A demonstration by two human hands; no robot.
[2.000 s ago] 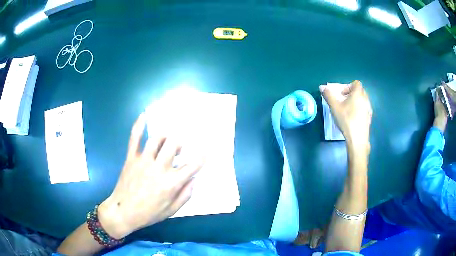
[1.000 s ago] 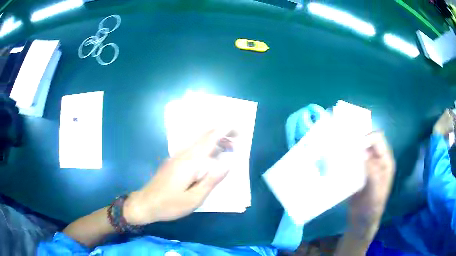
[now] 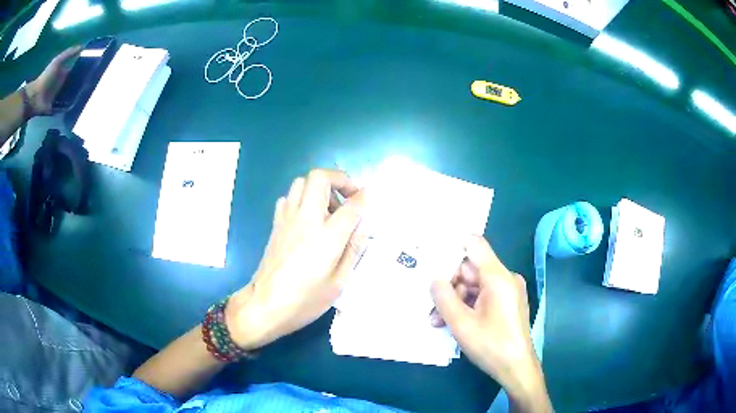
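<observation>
A white booklet with a small dark logo (image 3: pixel 407 260) lies on or just above the central stack of white sheets (image 3: pixel 395 348). My left hand (image 3: pixel 311 242) is at its left side, thumb and fingertips curled together at its upper left; glare hides what they pinch. My right hand (image 3: pixel 484 310) holds the booklet's right edge, with fingers curled. The light-blue label roll (image 3: pixel 577 230) stands right of my right hand, its strip running toward me. A small stack of white booklets (image 3: pixel 637 246) lies right of the roll.
A single printed booklet (image 3: pixel 196 203) lies left. Beyond it are a white stack (image 3: pixel 125 105), a black strap bundle (image 3: pixel 60 173) and another person's hand with a phone (image 3: pixel 85 74). Rubber bands (image 3: pixel 240 60), a yellow digital device (image 3: pixel 495 92) and a white box (image 3: pixel 569 14) lie farther back.
The small booklet has moved from the right side onto the central stack. My right hand moved left with it. The view has shifted left, showing another person's hand with a phone.
</observation>
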